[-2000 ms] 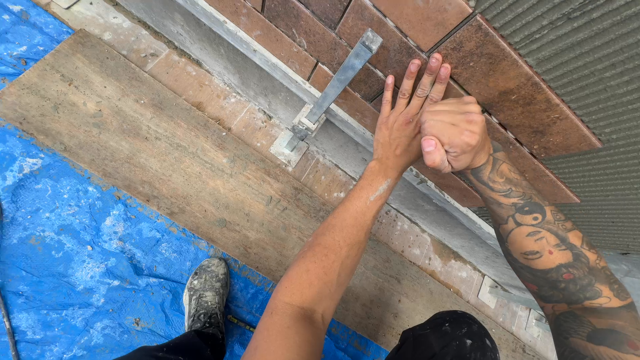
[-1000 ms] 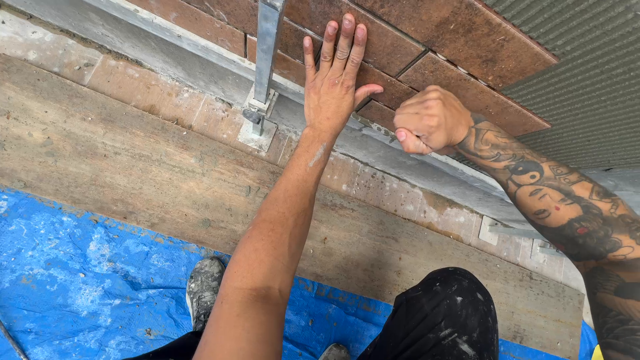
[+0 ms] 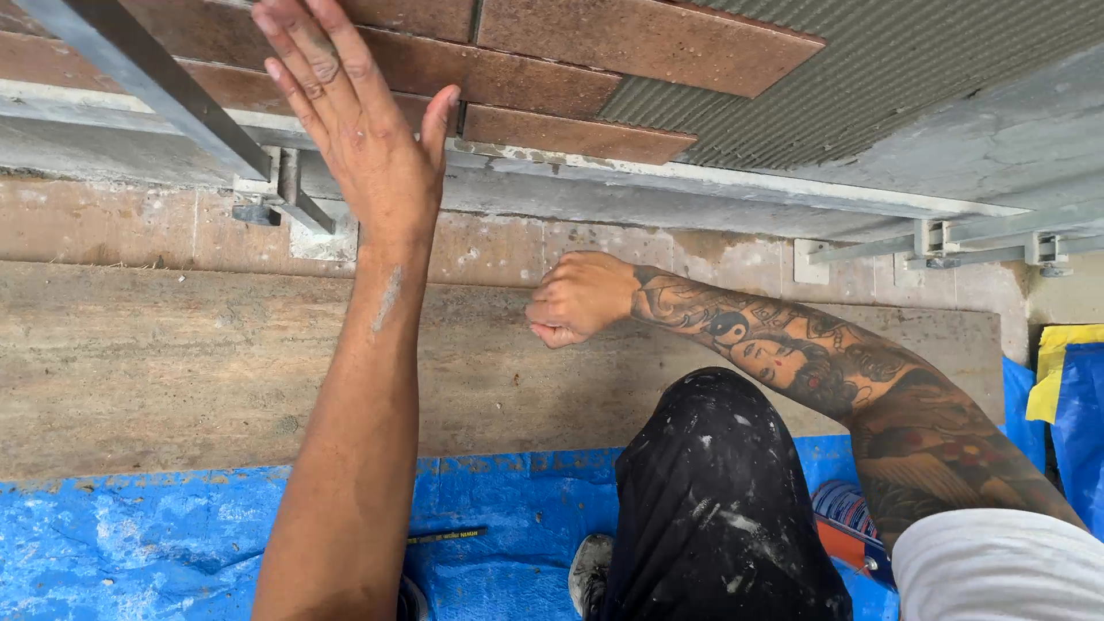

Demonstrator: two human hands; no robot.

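Note:
My left hand lies with spread fingers against the reddish-brown wall tiles, its fingertips near the upper edge of the view; nothing is held in it. Lower and to the right, my right hand is a closed fist above the wooden board, apart from the tiles. Whether the fist holds something cannot be told. The tiles sit in staggered rows above a pale metal ledge. Right of them, ridged grey adhesive covers the wall.
A metal bracket with a long bar stands beside my left hand. More clamps are at the right. Blue sheeting covers the ground, with a pencil on it. A bucket stands behind my right arm.
Two seconds ago my hands were together at the tiles. They have come apart, and my right fist has moved down off the wall. The view has shifted right along the wall.

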